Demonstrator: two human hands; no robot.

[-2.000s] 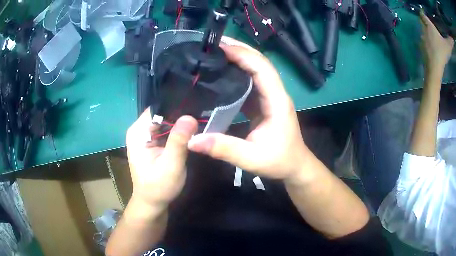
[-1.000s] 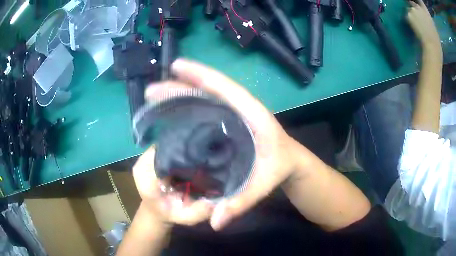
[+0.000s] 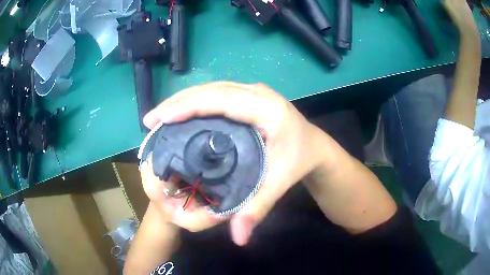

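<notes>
Both hands hold a black plastic head (image 3: 236, 174) above my lap, its round end face turned up to me and a short round stem standing near its middle. A finely ribbed pale band (image 3: 261, 180) wraps close around its right and lower edge and also shows at its left edge. My right hand (image 3: 290, 139) curls over the top and right side of the band. My left hand (image 3: 185, 217) holds the head from the lower left, its fingers partly hidden. Red wires (image 3: 196, 192) with a small pale plug lie at the head's lower left opening.
Black units with handles (image 3: 142, 43) lie on the green bench (image 3: 242, 70). Loose pale bands (image 3: 56, 53) are piled at upper left, dark parts (image 3: 37, 129) below them. An open cardboard box (image 3: 70, 225) is at lower left. Another person's arm (image 3: 465, 70) is at right.
The head has turned so its end face and stem point up at me. The band, standing away from the head before, now sits close around it. My right hand has closed over it.
</notes>
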